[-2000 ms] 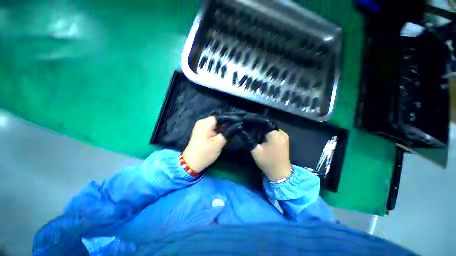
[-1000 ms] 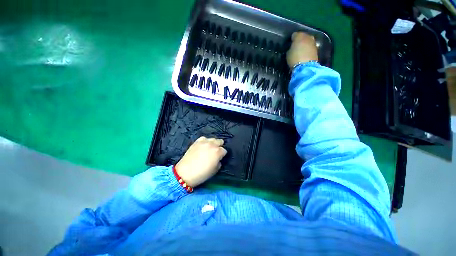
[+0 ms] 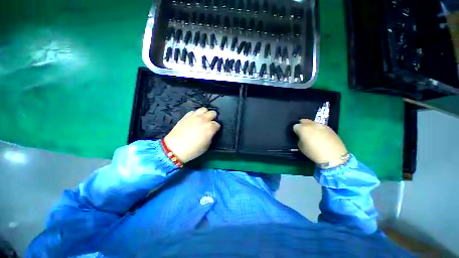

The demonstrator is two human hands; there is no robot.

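Observation:
A shallow black divided tray lies nearest my body. Small flat black pieces lie loose in its left compartment. My left hand rests over the right part of that heap, fingers curled down; what its fingertips hold cannot be seen. My right hand is at the right end of the right compartment, beside a small bunch of thin silvery pieces; its fingertips are hidden. Beyond, a stainless steel tray holds rows of black pieces with pale ends.
A deep black bin with glossy dark contents stands at the right. A glossy green mat lies under the trays. A dark narrow edge shows below the bin. Pale floor shows beyond the bench edge.
My right hand has come back from the steel tray to the right end of the black tray. My left hand stays over the black pieces. The view has shifted, so the trays sit higher.

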